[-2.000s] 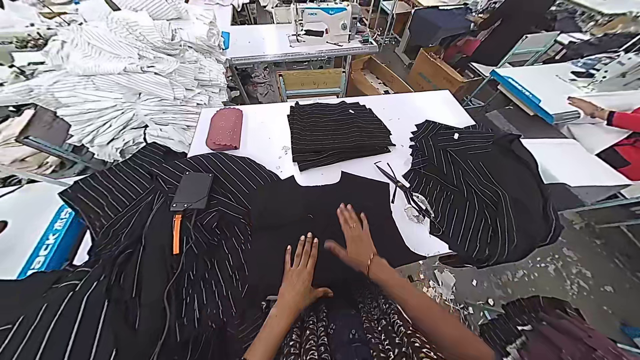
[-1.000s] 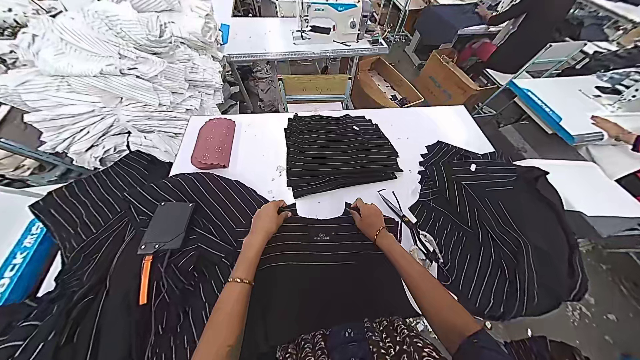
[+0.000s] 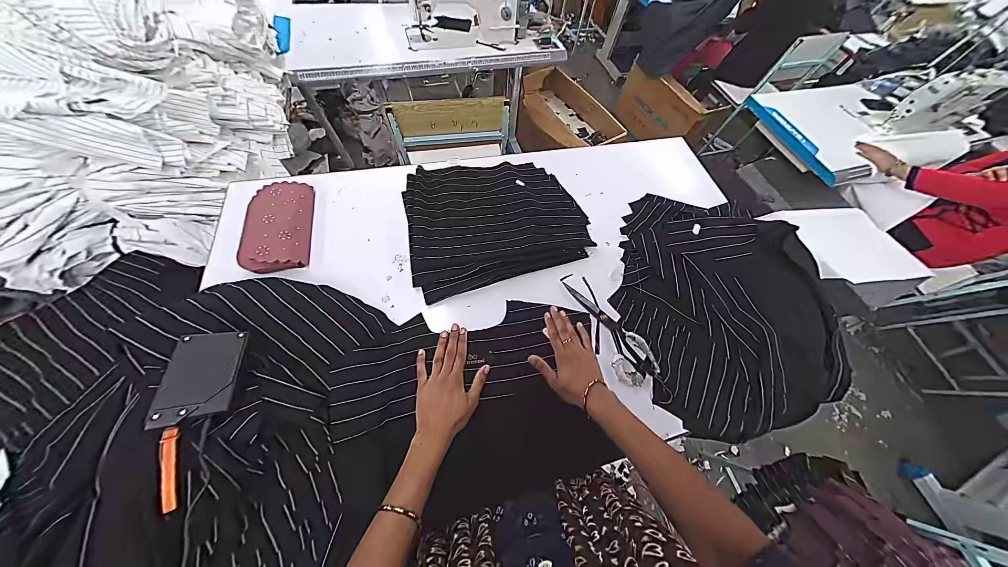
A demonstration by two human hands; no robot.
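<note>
A black garment piece with thin white stripes (image 3: pixel 370 394) lies spread at the table's near edge, a small printed mark near its curved neckline. My left hand (image 3: pixel 450 382) rests flat on it, left of the mark, fingers apart. On its right part lies my right hand (image 3: pixel 568 358), palm down, fingers slightly spread. Beyond the neckline sits a stack of striped black fabric pieces (image 3: pixel 492 224). Black-handled scissors (image 3: pixel 606 319) lie just right of my right hand, beside a small clear-and-white item. More striped black pieces (image 3: pixel 724 315) hang over the table's right side.
A pink scalloped case (image 3: pixel 277 227) stands on the white table (image 3: pixel 354 205). Striped black garments at left carry a dark flat device (image 3: pixel 197 376) with an orange strap. White striped fabric (image 3: pixel 142 126) is heaped behind. A sewing machine (image 3: pixel 496 20) stands ahead; a co-worker's hand (image 3: pixel 882 157) is at right.
Both hands have let go of the neckline edges they pinched a second ago and now lie flat on the fabric. The striped, marked side shows now; two seconds ago a plain dark side lay up.
</note>
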